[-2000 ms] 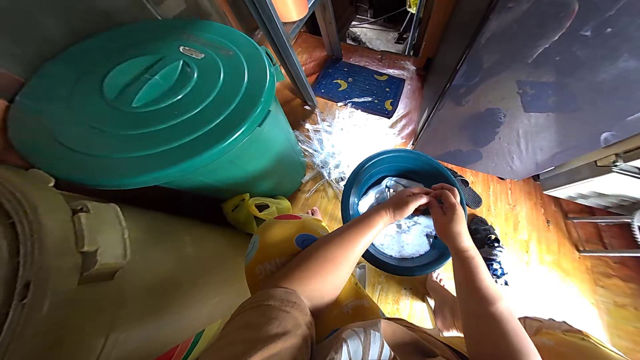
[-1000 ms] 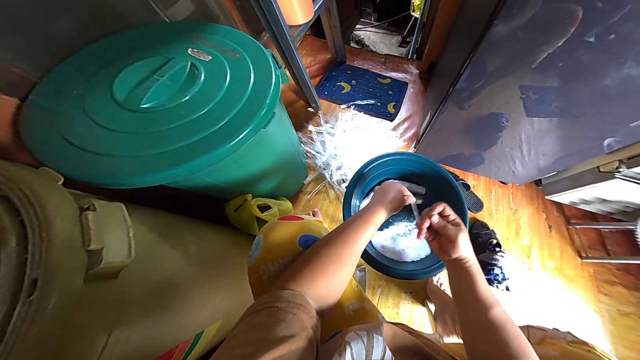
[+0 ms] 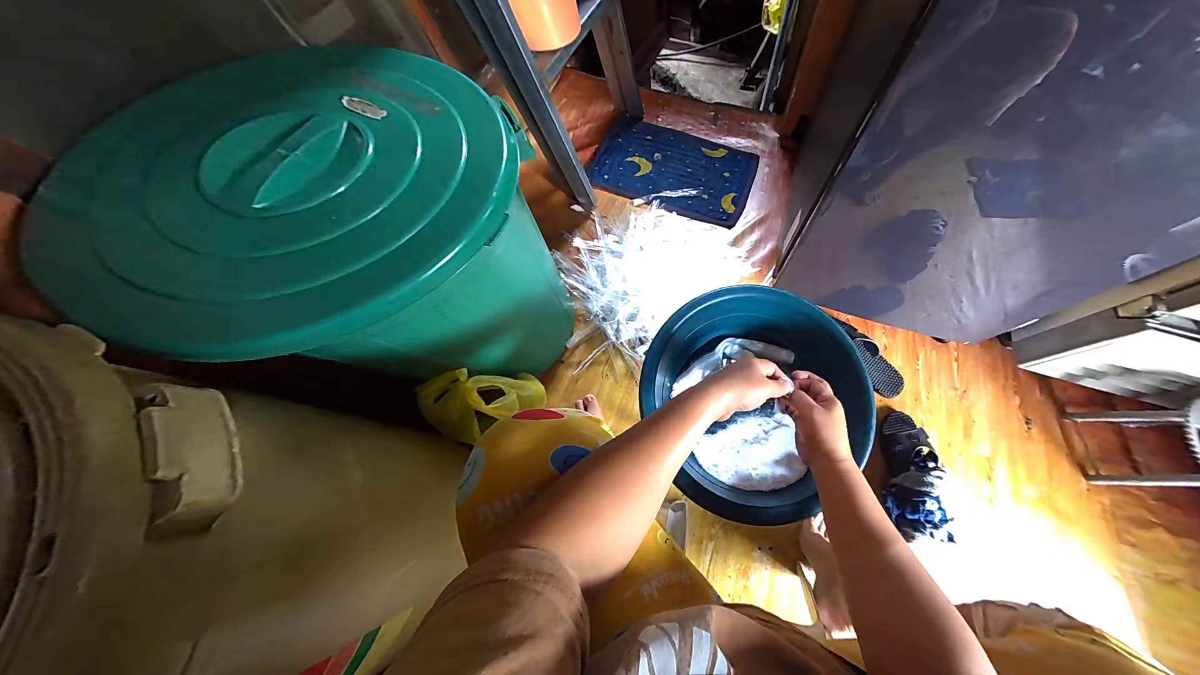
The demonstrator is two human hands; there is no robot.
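A round dark blue plastic basin (image 3: pixel 848 412) stands on the wood-look floor in front of me. White granular or fluffy material (image 3: pixel 750 452) lies in it, with a clear plastic piece (image 3: pixel 764 352) near its far side. My left hand (image 3: pixel 750 384) and my right hand (image 3: pixel 814 408) meet over the basin, fingertips pinched together on a small, thin translucent plastic piece (image 3: pixel 786 386). Its exact shape is mostly hidden by the fingers.
Clear plastic strips (image 3: pixel 623 272) lie in bright light beyond the basin, near a blue moon-patterned mat (image 3: pixel 675 169). A lidded green bin (image 3: pixel 450 281) and a beige drum (image 3: pixel 309 497) stand left. A yellow plastic bag (image 3: pixel 483 398) lies beside the bin. Slippers (image 3: pixel 905 445) are right of the basin.
My hands were apart over the basin one second ago, with a thin strip near them; now their fingertips are together.
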